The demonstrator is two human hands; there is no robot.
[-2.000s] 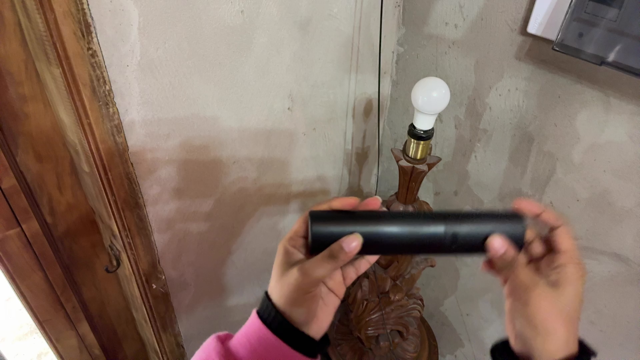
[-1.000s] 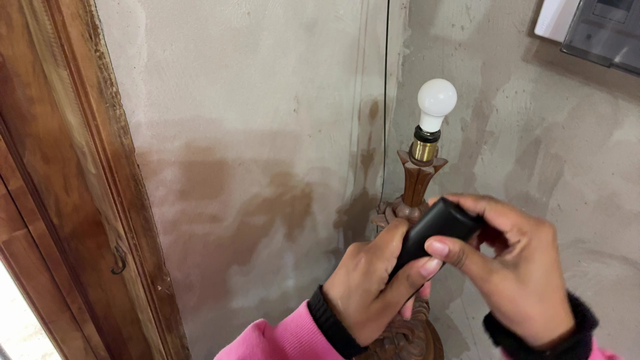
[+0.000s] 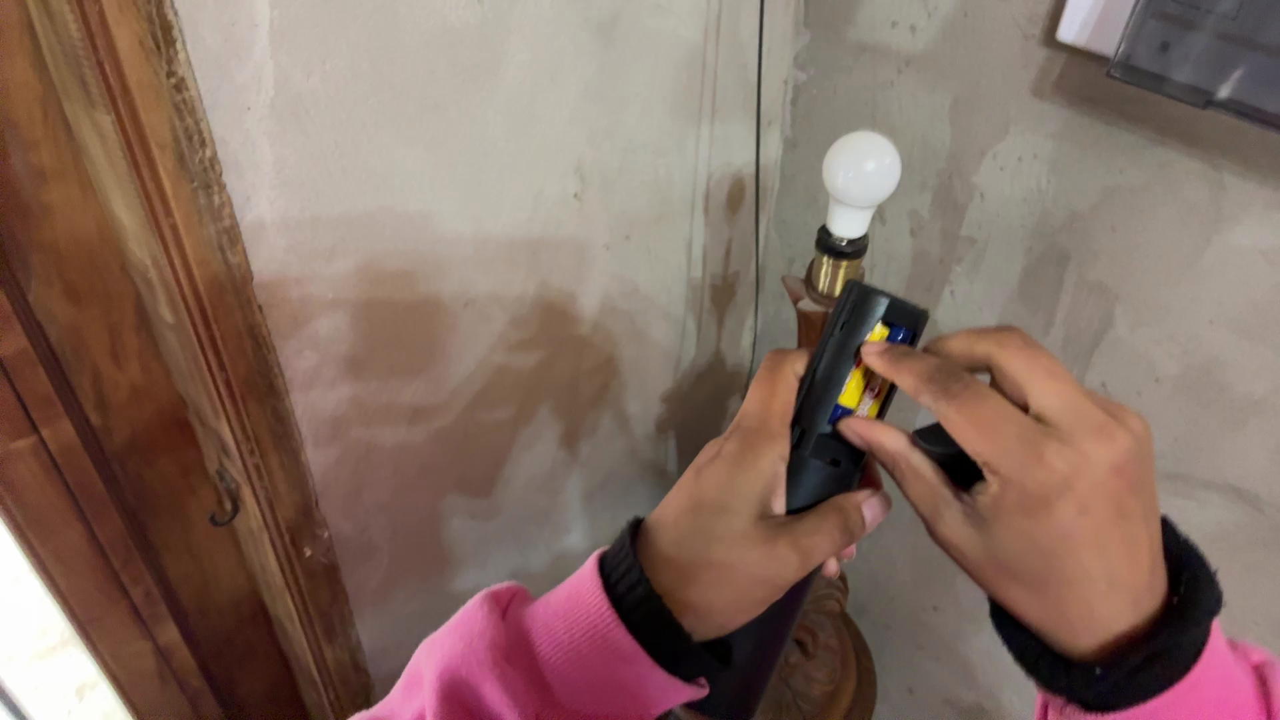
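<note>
A black remote control [image 3: 822, 455] is held tilted in my left hand [image 3: 745, 510], its battery compartment uncovered near the top end. Yellow and blue batteries [image 3: 856, 386] lie side by side in that compartment. The thumb and forefinger of my right hand [image 3: 1030, 480] touch them. Beneath my right hand's fingers, a black piece, apparently the battery cover [image 3: 948, 452], is tucked against the palm. Just behind stands a carved wooden lamp base [image 3: 828, 650] with a brass socket [image 3: 836, 272] and a white bulb [image 3: 862, 170], partly hidden by my hands and the remote.
A wooden door frame [image 3: 200, 400] with a small metal hook [image 3: 226, 498] runs down the left. Behind the lamp is a plastered wall corner with a thin dark cable [image 3: 759, 200]. At the upper right, a box with a dark transparent cover [image 3: 1200, 60] is mounted on the wall.
The remote, level between both hands two seconds ago, is now tilted upward. Its battery compartment has come open, showing the batteries, and my right fingers have moved onto them.
</note>
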